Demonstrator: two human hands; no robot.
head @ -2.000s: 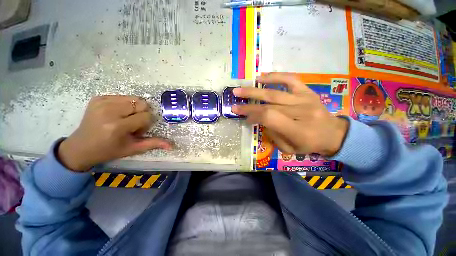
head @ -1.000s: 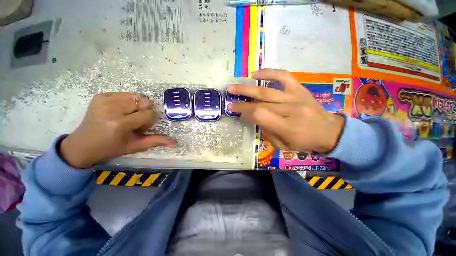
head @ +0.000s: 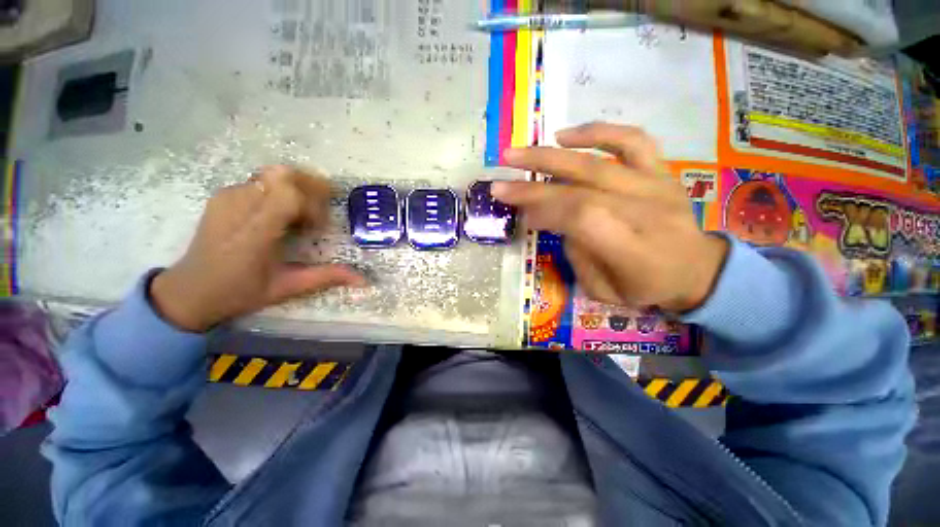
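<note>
Three rounded-square watch head units with dark purple, glossy faces lie in a row on the grey printed sheet [head: 206,134]: a left unit [head: 374,217], a middle unit [head: 432,218] and a right unit [head: 489,213]. The left two show a short column of light marks. My right hand [head: 624,221] is just right of the right unit, fingers spread, with a fingertip at its upper right edge. My left hand [head: 247,247] is left of the row, fingers curled and thumb pointing right; it is slightly blurred, and its inner side is hidden.
A colourful printed card sheet [head: 814,196] lies under and beyond my right hand. Colour bars [head: 507,82] run where the sheets meet. A pale thin pen [head: 557,21] lies at the top by a brown wooden edge [head: 773,21]. Yellow-black striped tape [head: 278,372] shows below the bench edge.
My right hand has moved slightly up and right, uncovering more of the right unit. My left hand has shifted slightly up. The whole view has shifted a little, moving the sheet and units rightward.
</note>
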